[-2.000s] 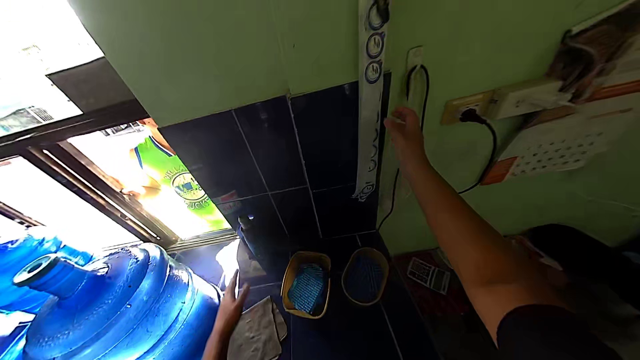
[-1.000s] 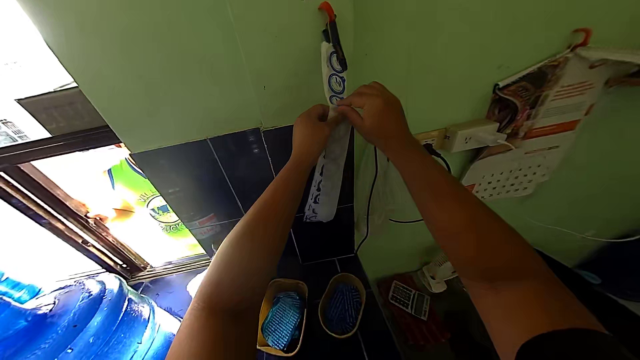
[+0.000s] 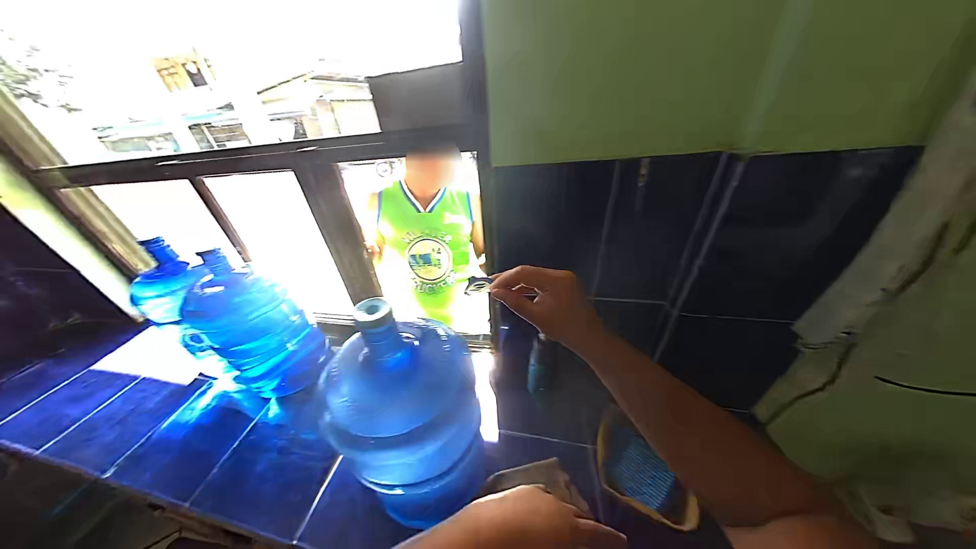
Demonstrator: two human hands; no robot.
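My right hand [image 3: 550, 299] pinches a small printed piece [image 3: 479, 285], white with dark marks, between thumb and fingertips, in front of the window's right edge. Low in the view, my left hand [image 3: 526, 518] lies over a folded cloth [image 3: 537, 479]; whether it grips anything is hidden. To the left of both hands a large blue water jug [image 3: 404, 412] stands upright on the dark tiled counter, its round mouth [image 3: 374, 311] uncovered. A basket [image 3: 644, 473] with blue contents sits below my right forearm.
More blue jugs [image 3: 248, 328] stand at the left on the blue counter [image 3: 114, 415]. A person in a green jersey [image 3: 427, 244] is outside the window. A dark bottle [image 3: 540, 364] stands by the tiled wall. A thin black cord [image 3: 923, 387] shows at the right.
Both hands have left the hanging printed strip on the wall. My right hand now holds a small printed piece near the window; my left hand is low by the cloth. The view has swung left.
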